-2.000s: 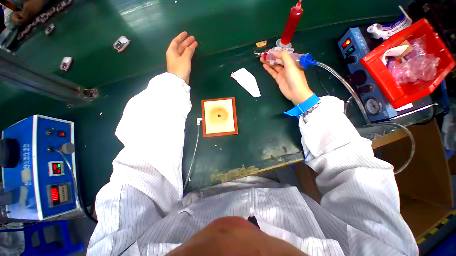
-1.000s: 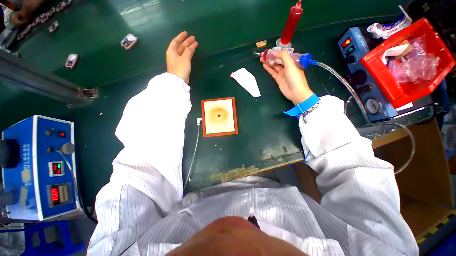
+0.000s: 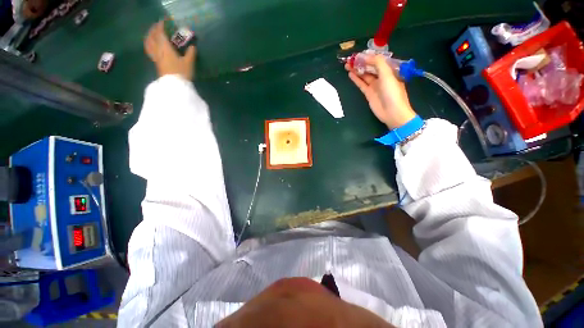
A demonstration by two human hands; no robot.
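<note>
My left hand (image 3: 170, 52) is stretched to the far left of the bench, slightly blurred, with thumb and fingers apart around a small device housing (image 3: 183, 37). The housing is pale with a dark inside; I cannot tell whether the fingers touch it. My right hand (image 3: 387, 90) holds the dispensing syringe (image 3: 383, 63), clear with pink-red contents, tip pointing left. Its blue adapter (image 3: 408, 70) joins a clear air hose (image 3: 449, 95). A blue wrist strap (image 3: 405, 131) is on my right wrist.
A square plate (image 3: 289, 143) and white wiping paper (image 3: 325, 97) lie mid-bench. An upright red syringe (image 3: 388, 24) stands behind my right hand. The glue dispenser (image 3: 477, 83) and red bin (image 3: 502, 83) are right, a blue machine (image 3: 61, 202) left. Another housing (image 3: 106, 61) lies far left.
My left hand has moved left and away from me, to a housing. The housings have shifted to the right. My right hand keeps holding the syringe. The whole view has shifted slightly.
</note>
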